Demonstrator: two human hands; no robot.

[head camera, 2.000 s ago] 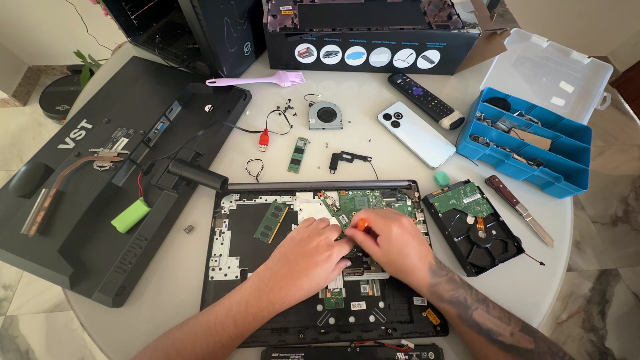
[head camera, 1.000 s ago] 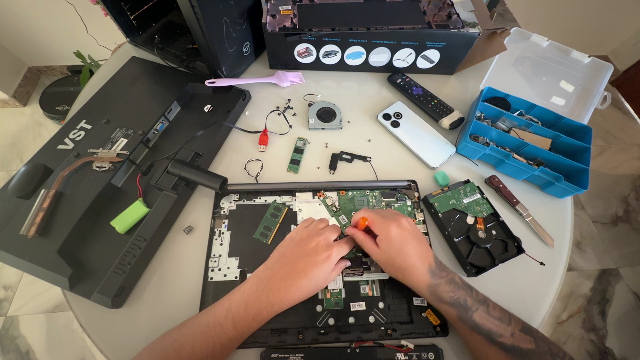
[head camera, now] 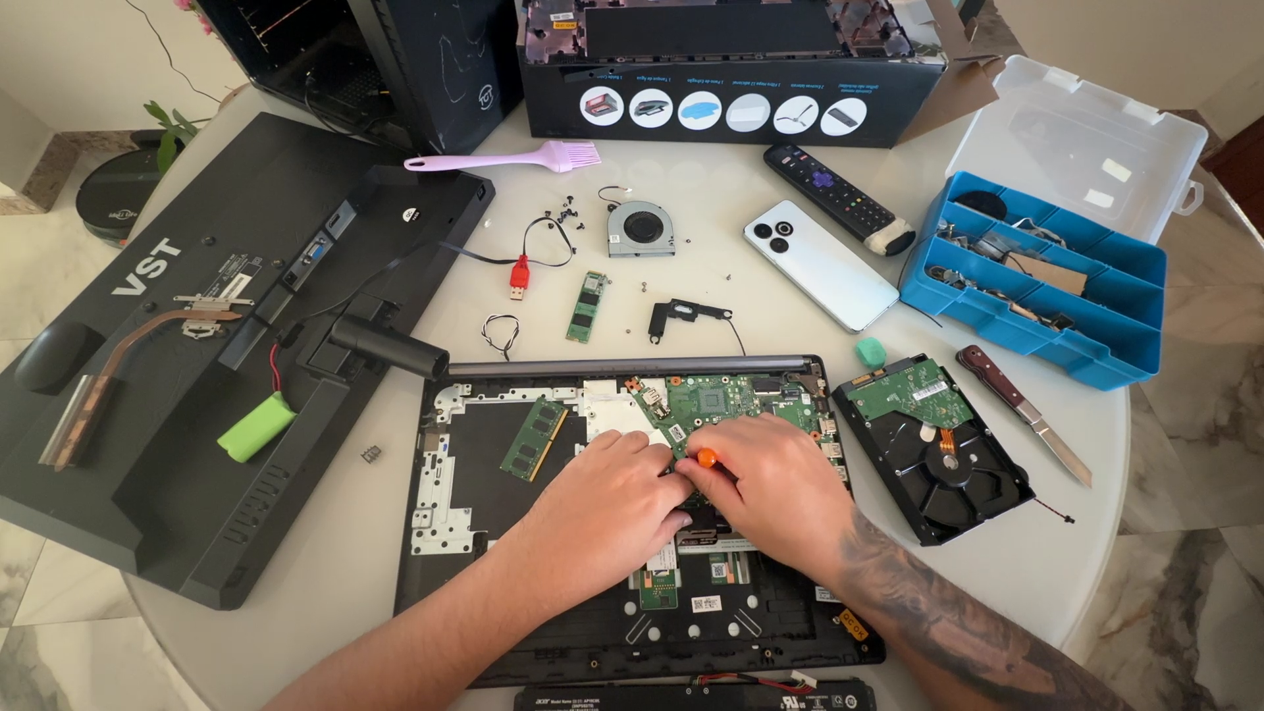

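An opened laptop chassis lies in front of me, its green motherboard showing at the upper right. My right hand is closed around a tool with an orange handle, probably a screwdriver; its tip is hidden. Close beside it, my left hand rests over the motherboard's lower left part with fingers bent, and whether it holds anything cannot be seen. A RAM module lies tilted on the chassis, left of my left hand. Under my hands sits the touchpad area with a small green board.
Behind the chassis lie an M.2 drive, a cooling fan, a speaker and loose screws. A monitor is on the left. To the right are a hard drive, a folding knife, a smartphone and a blue organizer box.
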